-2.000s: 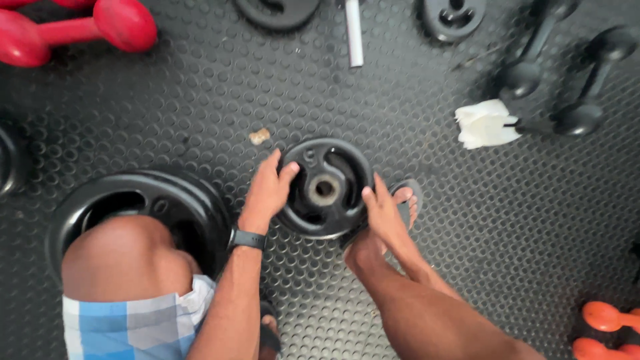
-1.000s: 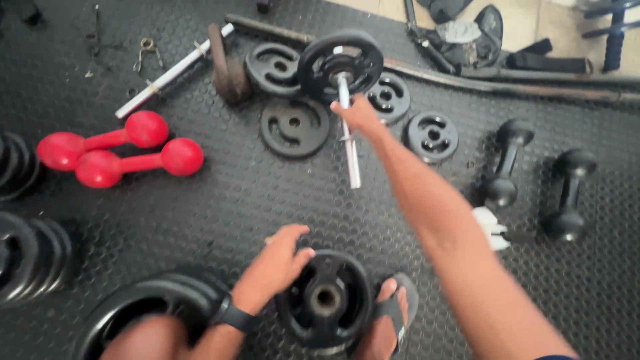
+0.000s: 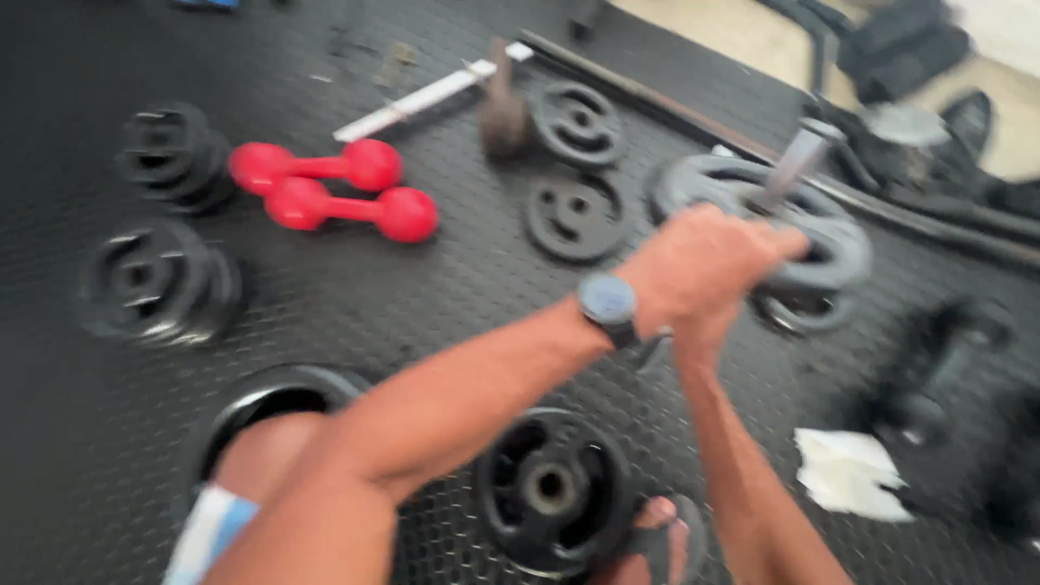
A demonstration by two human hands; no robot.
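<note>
Blurred by motion, a metal dumbbell bar (image 3: 792, 166) passes through a grey weight plate (image 3: 841, 231) and is held tilted above the mat. My left hand (image 3: 703, 256), with a watch at its wrist, is closed around the bar beside the plate, its fingers against the plate. Just below it my right hand (image 3: 711, 325) grips the same bar, its fingers mostly hidden. The bar's lower end (image 3: 654, 349) shows under my left wrist. A black weight plate (image 3: 552, 487) lies on the mat between my legs, by my sandalled foot.
Red dumbbells (image 3: 349, 207) lie at the left, near stacked black plates (image 3: 146, 276). Two grey plates (image 3: 578, 207) and a white bar (image 3: 431, 93) lie ahead. A large plate (image 3: 284, 390) is beside my knee. At the right are a white cloth (image 3: 849, 471) and blurred black dumbbells (image 3: 942, 374).
Both hands have left the black plate on the mat. My right hand took hold of the loaded bar first; my left hand has since joined it there. The bar is now tilted differently.
</note>
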